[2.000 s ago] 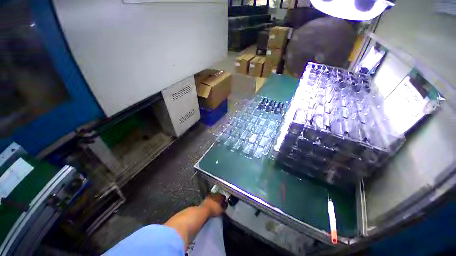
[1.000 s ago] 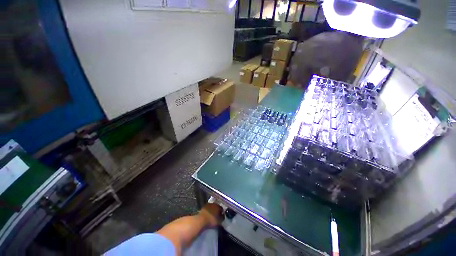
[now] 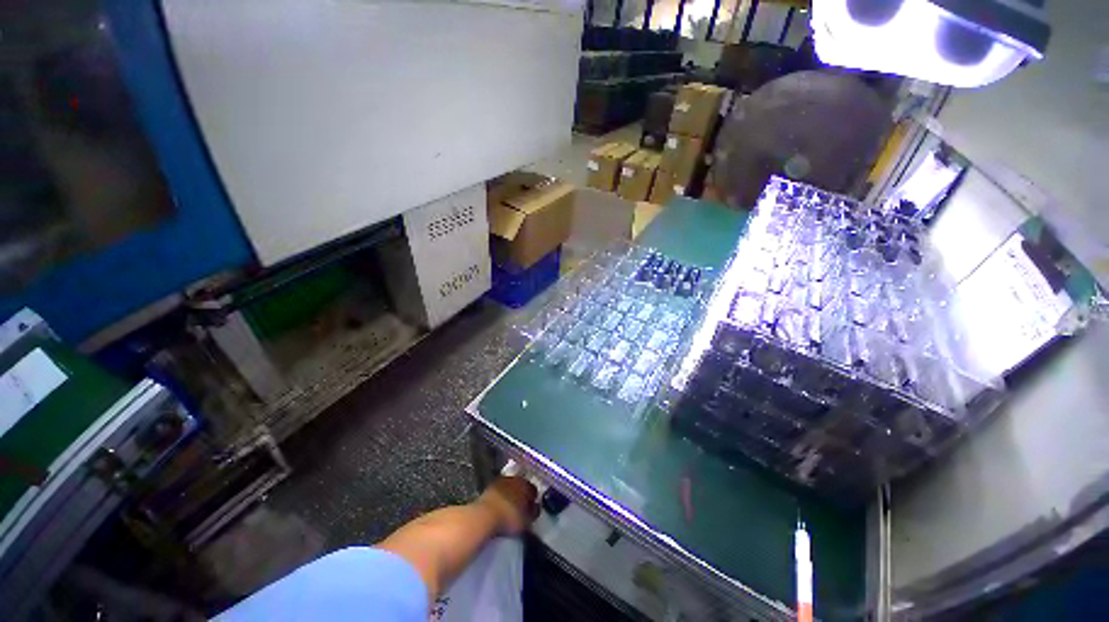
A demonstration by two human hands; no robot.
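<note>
My left hand [image 3: 517, 501], bare, with a blue sleeve behind it, is at the bench's front left corner, just below the metal edge. It is small and blurred, with a small white thing and a dark thing beside its fingers; whether it grips either cannot be told. My right hand is not in view. On the green bench top [image 3: 572, 425] lies a clear blister tray [image 3: 608, 340] with black parts in some far pockets. A tall stack of blister trays [image 3: 827, 304] stands to its right.
A white knife-like tool with an orange-red end [image 3: 803, 565] lies at the bench's front right. A lit lamp [image 3: 930, 37] hangs above. An open carton [image 3: 532, 221] sits on a blue crate [image 3: 525, 277] beyond the bench. A blue machine door [image 3: 183, 158] is at left.
The view has tilted slightly, so the bench and lamp sit lower in the picture than at first. My left hand stays at the bench's front left corner.
</note>
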